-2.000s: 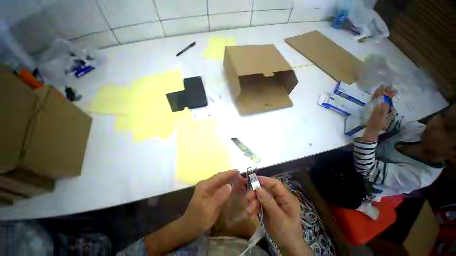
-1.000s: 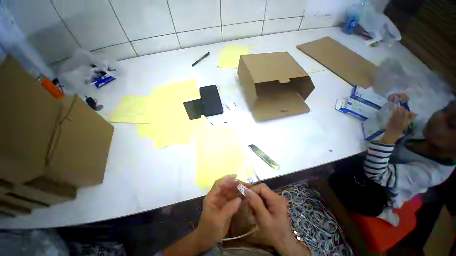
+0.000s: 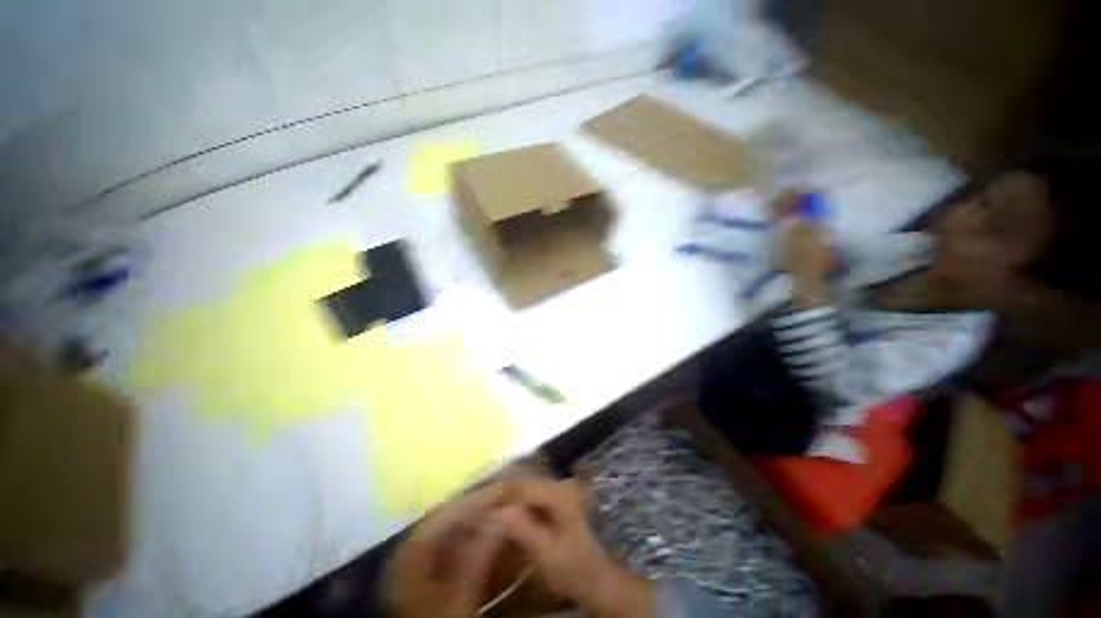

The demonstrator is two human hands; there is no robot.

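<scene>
The picture is blurred. My left hand [image 3: 449, 553] and my right hand [image 3: 558, 534] are together at the table's front edge, fingers pinched around the end of a thin white cable [image 3: 505, 592]. A curved piece of the cable shows just below them; its plug is hidden by my fingers. A slim green-silver cutter [image 3: 532, 384] lies on the table above my hands. A carton full of tangled white-grey cables [image 3: 682, 513] is below the table edge, right of my hands.
An open brown carton [image 3: 528, 181], flat cardboard [image 3: 671, 140], yellow sheets [image 3: 435, 417], two black rectangles [image 3: 392, 284] and a pen [image 3: 356, 181] lie on the table. Larger cartons [image 3: 60, 477] are left. A seated person in striped sleeves [image 3: 811, 344] handles blue-white items at right.
The view has swung right and tilted, so the table things sit further left. My hands have closed closer together around the cable end. The cutter still lies on the table.
</scene>
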